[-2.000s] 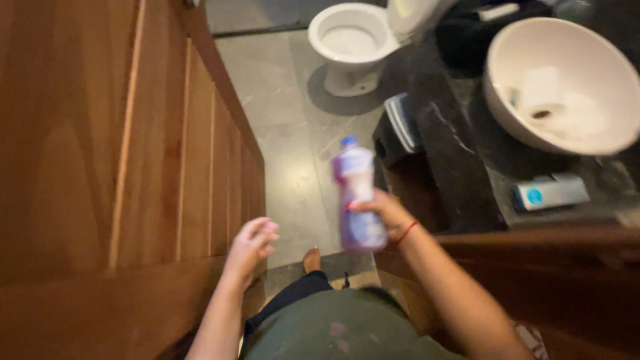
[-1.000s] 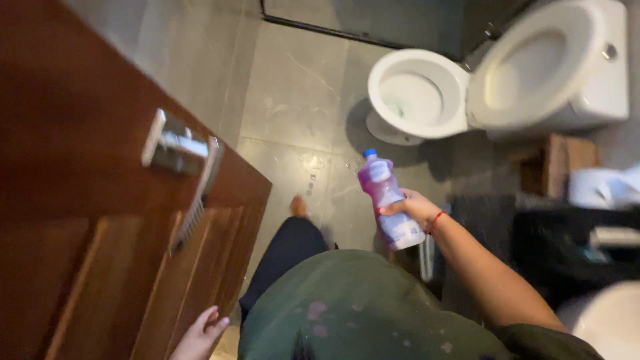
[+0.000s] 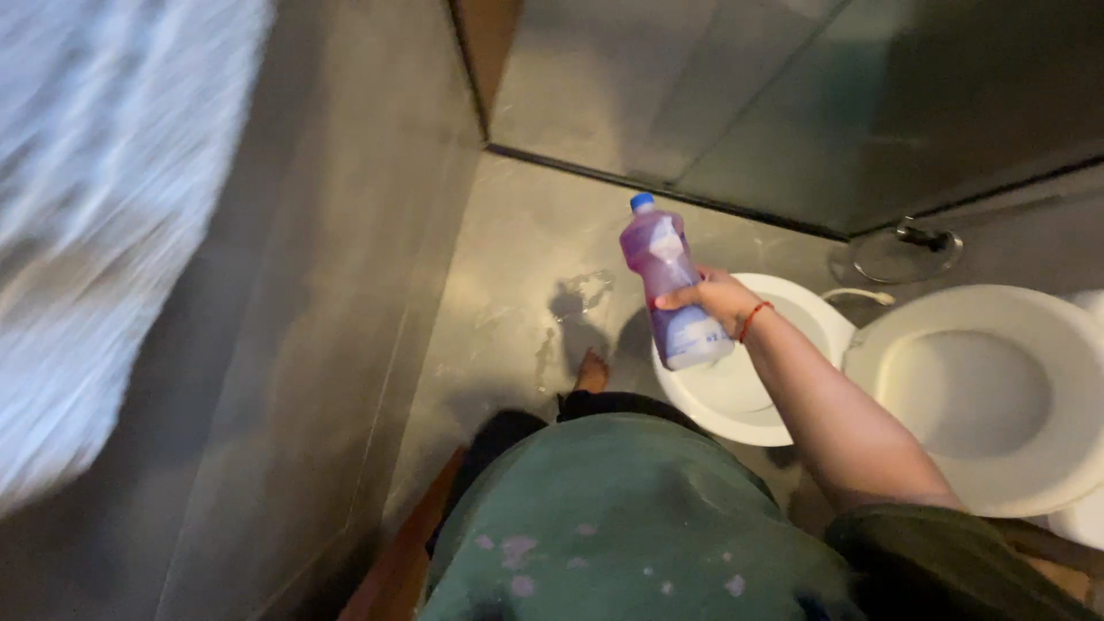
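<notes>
My right hand (image 3: 711,300), with a red string bracelet at the wrist, grips a plastic bottle of purple liquid (image 3: 668,272) around its lower half. The bottle has a blue cap, shut on top, and a pale label bearing writing; it leans with its cap up and to the left. Beneath it in the view is the white toilet bowl (image 3: 724,410), partly covered by the bottle and my forearm. The toilet's raised seat and lid (image 3: 975,397) are at the right. My left hand is out of view.
A glass shower screen (image 3: 776,112) with a dark bottom rail (image 3: 586,172) crosses the top. Wet marks (image 3: 586,289) show on the tiled floor near my bare foot (image 3: 592,371). Blurred pale cloth (image 3: 103,190) hangs at the left by a grey wall. A metal ring holder (image 3: 906,250) is beyond the toilet.
The view has moved from the wooden door and the counter to the toilet and shower screen. My right hand still holds the bottle, now over the bowl in view. My left hand has left the view.
</notes>
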